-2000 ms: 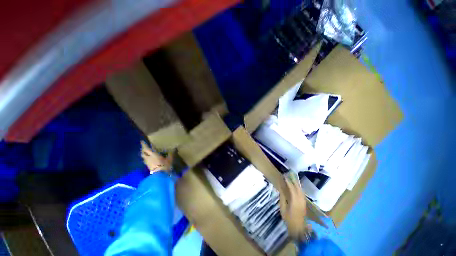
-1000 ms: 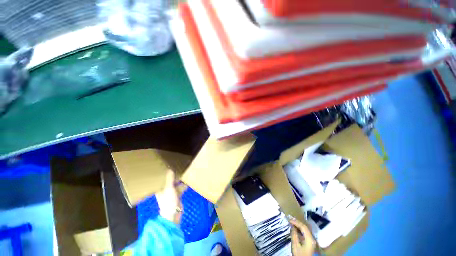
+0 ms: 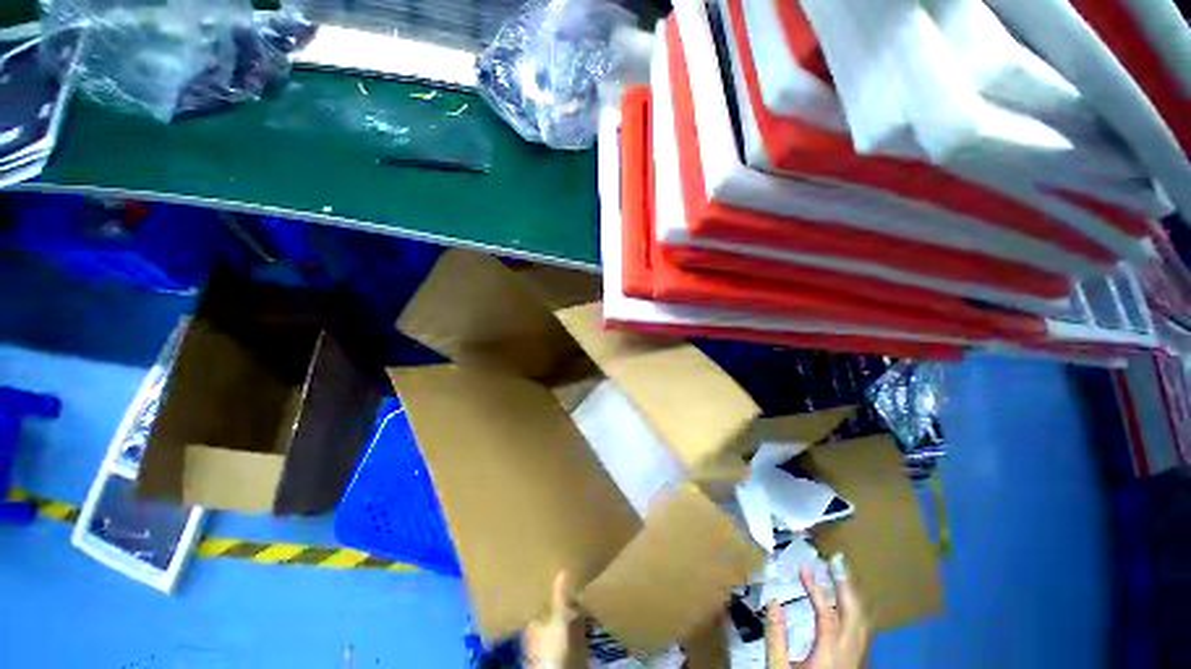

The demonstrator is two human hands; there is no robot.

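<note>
An open brown carton [image 3: 523, 497] stands tilted in front of me with its flaps spread. A pale white sheet or pad [image 3: 630, 447] shows inside it. My left hand [image 3: 555, 638] is at its lower flap, thumb against the cardboard, cut off by the bottom edge. A second open carton [image 3: 882, 523] at the right holds white sheets [image 3: 781, 499] and dark panels. My right hand [image 3: 823, 625] is over its near part, fingers apart, with nothing seen in it. Part of a stack of sheets and dark pieces [image 3: 627, 648] shows below the first carton.
A tall stack of red and white foam trays [image 3: 836, 248] overhangs the cartons. The green bench [image 3: 314, 177] carries clear bags [image 3: 555, 72]. Another open carton [image 3: 235, 392], a blue perforated stool or crate [image 3: 398, 490] and a white-framed panel [image 3: 137, 529] are at the left.
The view has swung up and right. The middle carton has moved right and towards me, over the stack-filled carton, and its opening now faces me. My left hand has moved right with it.
</note>
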